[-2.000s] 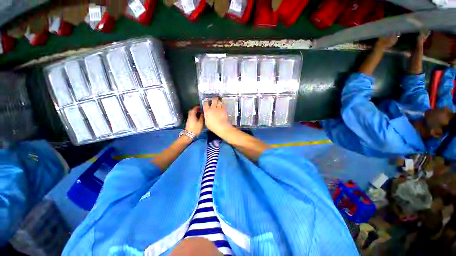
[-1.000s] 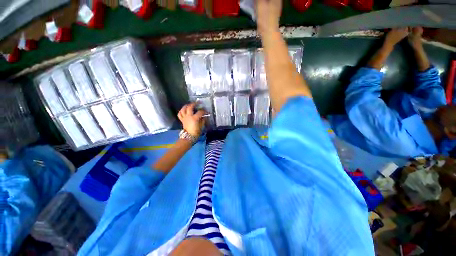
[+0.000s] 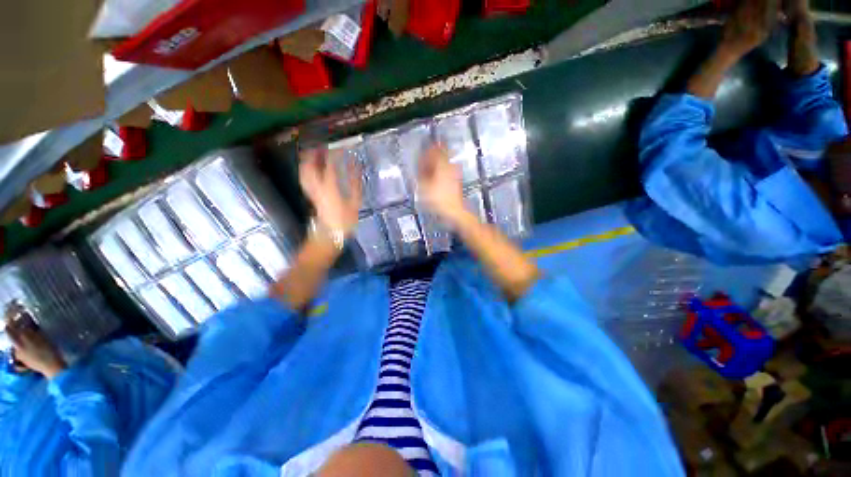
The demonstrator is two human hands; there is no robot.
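Note:
A clear blister tray (image 3: 507, 140) lies in front of me on the dark green ledge, its visible pockets holding whitish wrapped items (image 3: 408, 229); one shows a small label. My left hand (image 3: 330, 193) is over the tray's left end, blurred, fingers apart, with nothing seen in it. My right hand (image 3: 439, 183) is over the tray's middle, blurred; whether it holds anything cannot be told. The hands are apart and hide some pockets.
A filled tray stack (image 3: 191, 244) lies at left, with more trays (image 3: 58, 289) beyond. Red cartons (image 3: 308, 74) line the green belt. A large red box (image 3: 201, 35) is on the shelf edge. Workers' hands show at far left (image 3: 33, 345) and upper right (image 3: 746, 28).
My right hand has come back from the red cartons to the tray. My left hand has moved up from the tray's lower left corner. The view has turned, bringing the large red box in.

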